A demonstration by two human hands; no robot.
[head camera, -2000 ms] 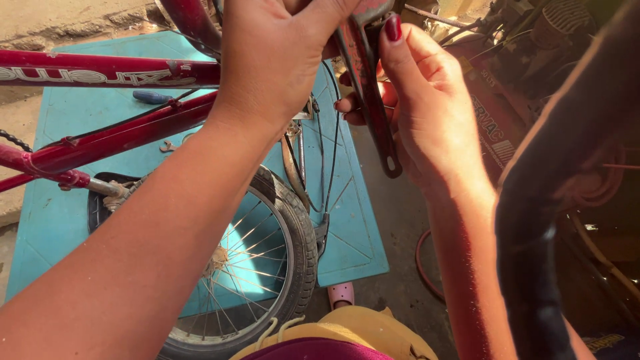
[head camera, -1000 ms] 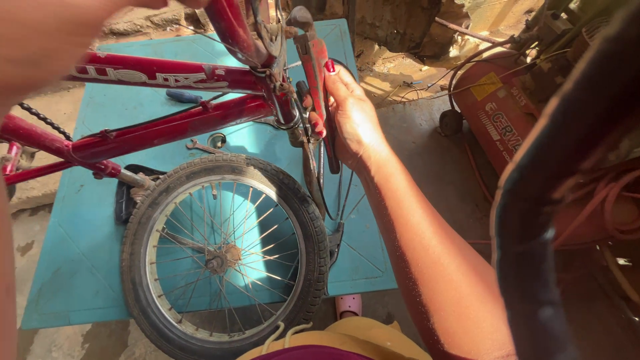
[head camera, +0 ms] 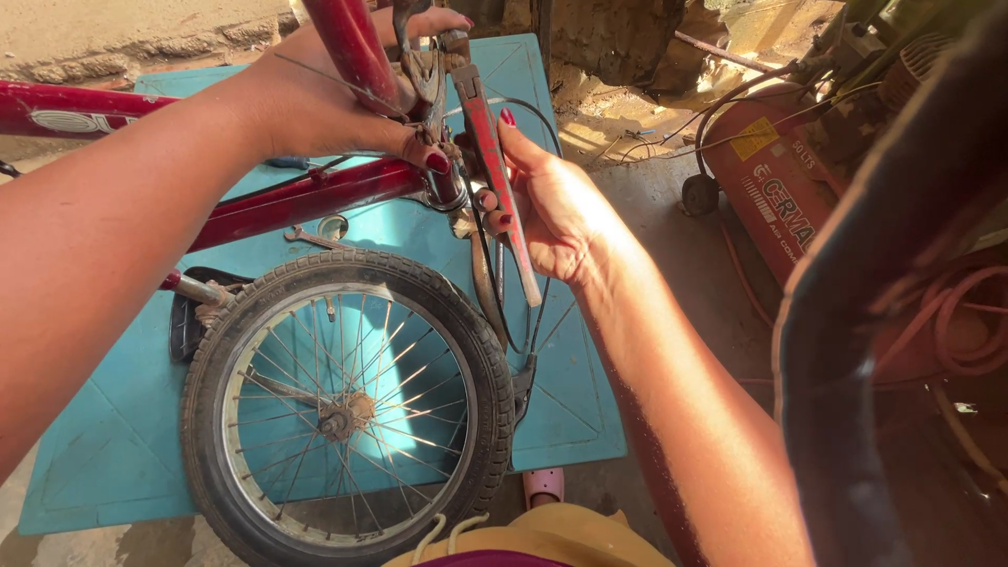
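Note:
A red bicycle frame (head camera: 307, 197) lies across a blue table (head camera: 102, 441). My right hand (head camera: 551, 209) holds a worn red pipe wrench (head camera: 492, 150), its handle pointing down and its jaw end up beside the frame's head tube. With thumb below and fingers above, my left hand (head camera: 354, 110) grips around the metal parts (head camera: 429, 94) at the front of the frame. Whether the jaw grips a part cannot be told. A spoked wheel (head camera: 346, 425) with a black tyre is below the frame, and cables hang beside the wrench.
An open-end wrench (head camera: 315, 238) and a small round part (head camera: 333, 227) lie on the table. On the right stands a red air compressor (head camera: 776, 185) with hoses. A dark curved bar (head camera: 827, 339) rises close at the right. A pink clog (head camera: 543, 484) shows below the table.
My left hand, blurred at the upper left a second ago, is now on the front of the frame. The wrench stays in my right hand.

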